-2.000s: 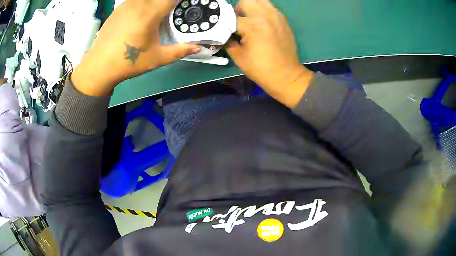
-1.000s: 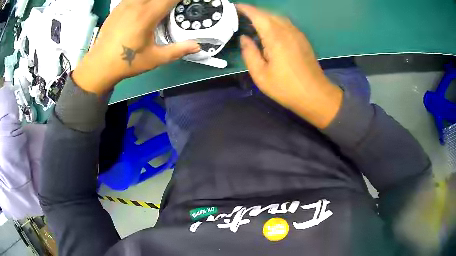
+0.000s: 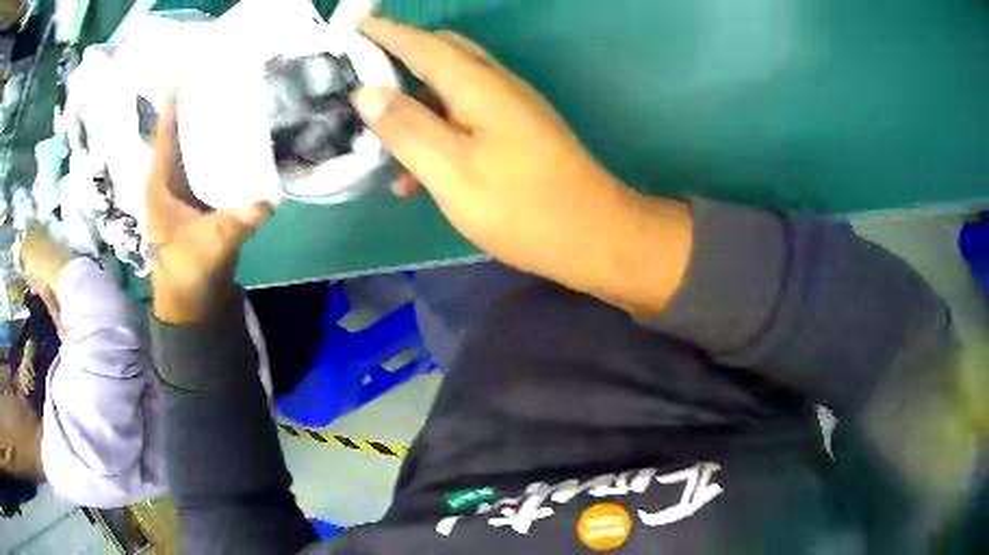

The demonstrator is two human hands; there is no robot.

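A white camera body (image 3: 226,119) is held above the green bench at the upper left of the view. It is blurred and overexposed; a round part with a dark opening faces me, and its contents are unclear. My left hand (image 3: 193,233) grips it from below and the left, the thumb on its lower edge. My right hand (image 3: 521,163) holds the rim of the round part from the right, the thumb at the edge of the dark opening.
Several white unfinished cameras with dark parts (image 3: 108,211) lie at the left end of the green bench (image 3: 694,108). A person in a light purple sleeve (image 3: 98,379) sits at the left. A blue stool (image 3: 363,358) stands below the bench edge.
The ring of lights no longer shows; a dark opening faces me instead. The held unit and both hands have moved left, and my right hand has come back onto it.
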